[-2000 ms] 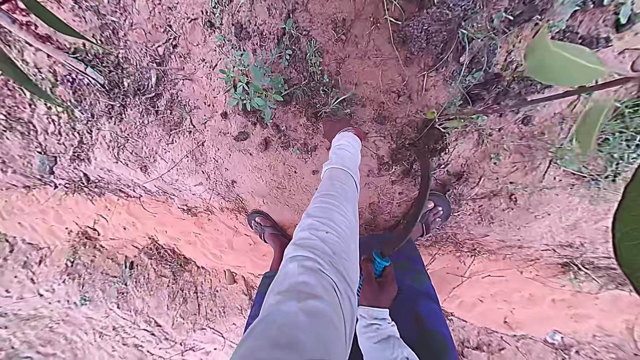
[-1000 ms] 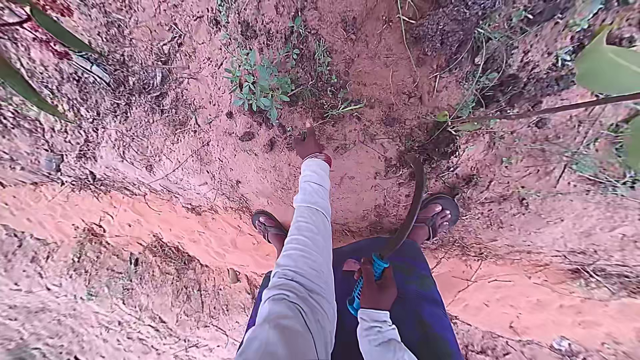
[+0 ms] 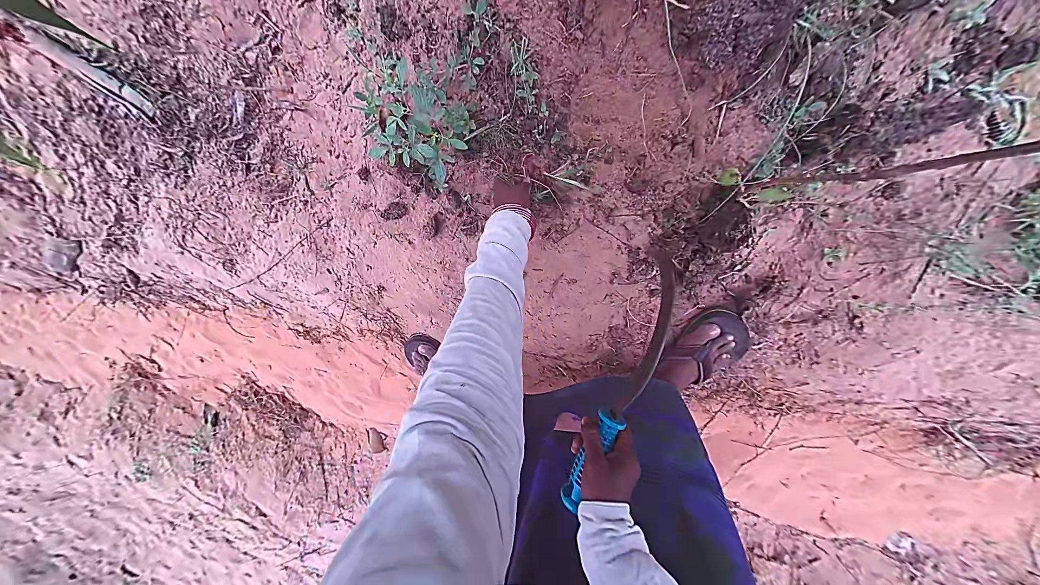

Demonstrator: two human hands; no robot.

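Observation:
My right hand (image 3: 608, 467) is closed on the blue handle of a sickle (image 3: 662, 313), held low in front of the dark blue cloth over my legs. The sickle's curved dark blade points up and away, its tip above the reddish soil. My left arm, in a pale sleeve with red bands at the wrist, reaches far forward. My left hand (image 3: 513, 192) is down at the ground beside a small tuft of grass (image 3: 565, 180), just right of a leafy green plant (image 3: 418, 122). Its fingers are too unclear to tell whether they grip anything.
My sandalled feet stand apart, the right sandal (image 3: 727, 333) near the blade. A thin woody stem (image 3: 910, 166) crosses in from the right. A sandy furrow (image 3: 203, 345) runs across behind the feet. A stone (image 3: 62, 254) lies at the left.
My left hand has moved left from its place two seconds ago, then a little forward toward the grass tuft. My right hand still holds the sickle low.

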